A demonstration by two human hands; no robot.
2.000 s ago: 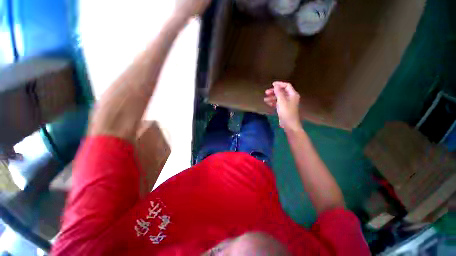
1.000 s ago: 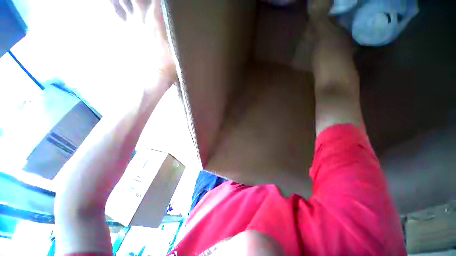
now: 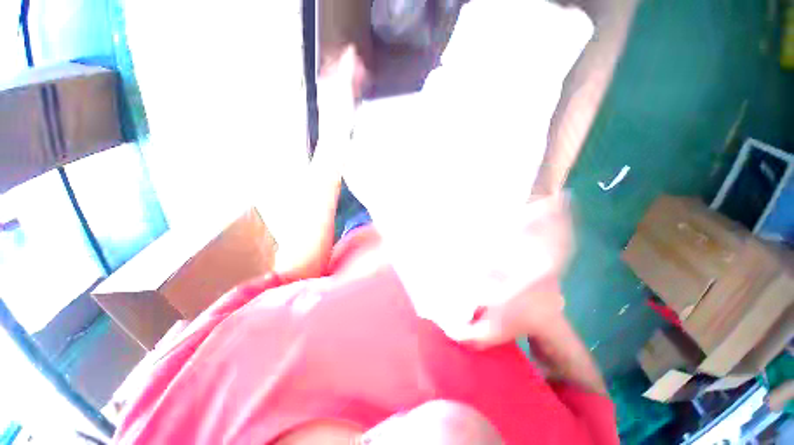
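A bulky white bagged product, overexposed so its details are lost, is in front of my chest over the big brown carton. My right hand is blurred and grips its lower right side, close to my red shirt. My left hand is at its upper left, blurred and washed out; whether its fingers hold the product cannot be made out. The big carton is mostly hidden behind the product. Small bagged parts show inside it at the top.
The cream-white bench runs along my left, with an open individual carton near me. Another carton lies beyond it at the far left. Brown cartons and a dark framed item are on the green floor at right.
My right arm has come up out of the big carton, and the white product is now before my chest. My left hand has moved from over the bench to beside the product.
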